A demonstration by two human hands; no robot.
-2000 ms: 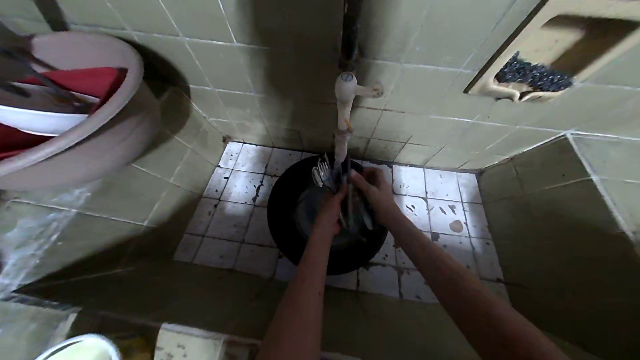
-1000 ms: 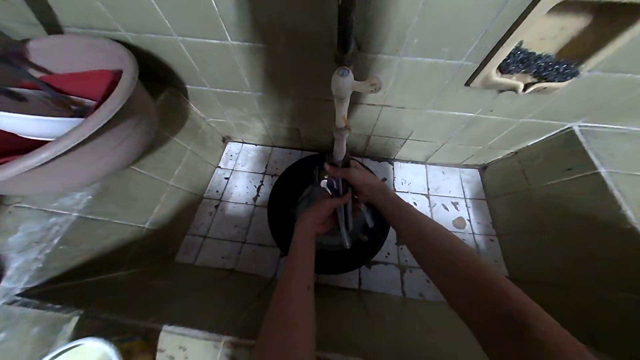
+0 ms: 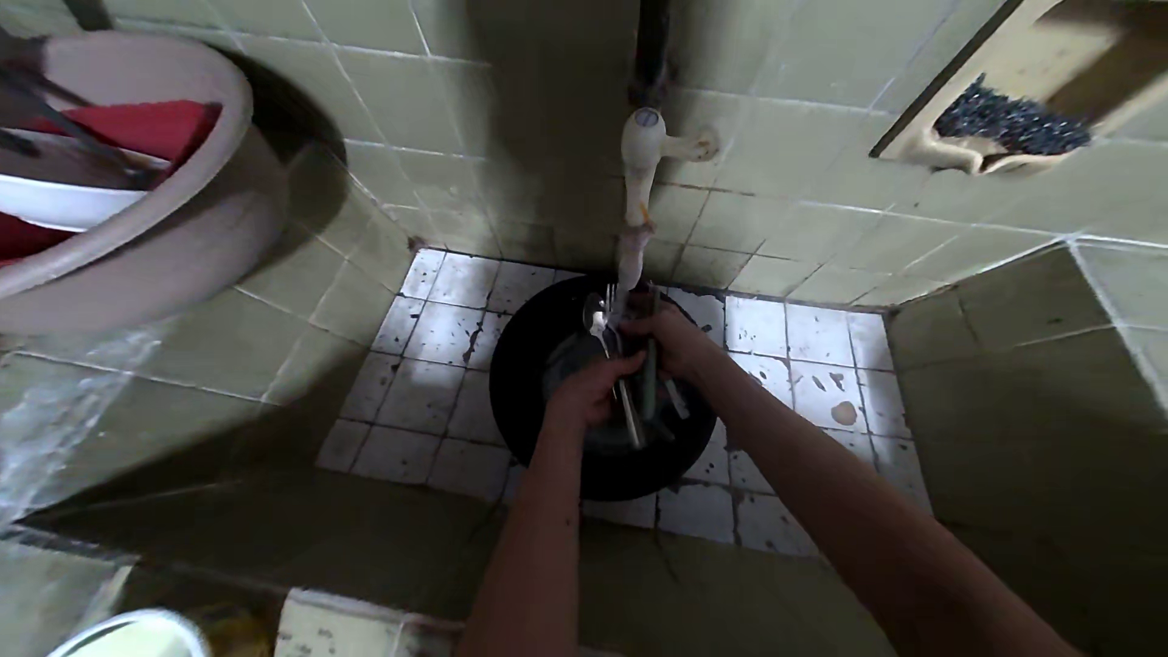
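Over a round black basin (image 3: 522, 415) on the tiled sink floor, my left hand (image 3: 591, 391) is closed on a metal spoon (image 3: 598, 324), its bowl up toward the tap and a handle slanting down. My right hand (image 3: 664, 336) sits just right of it, closed around more cutlery; a fork's tines and a dark greenish handle (image 3: 650, 379) show between the hands. Which piece each finger holds is partly hidden. Above them, the white plastic tap (image 3: 641, 151) points down, with a pale sleeve or stream at its mouth. Water appears to lie in the basin.
A large pinkish plastic tub (image 3: 214, 196) with a red item and a white dish stands at the upper left. A wall recess (image 3: 958, 87) at the upper right holds a dark scouring mesh (image 3: 1013, 123). Tiled walls enclose the sink. A pale container's rim (image 3: 137, 625) shows at lower left.
The cutlery is turned differently between my hands: the spoon's bowl now shows clearly at the upper end. Both hands stay over the black basin beneath the tap.
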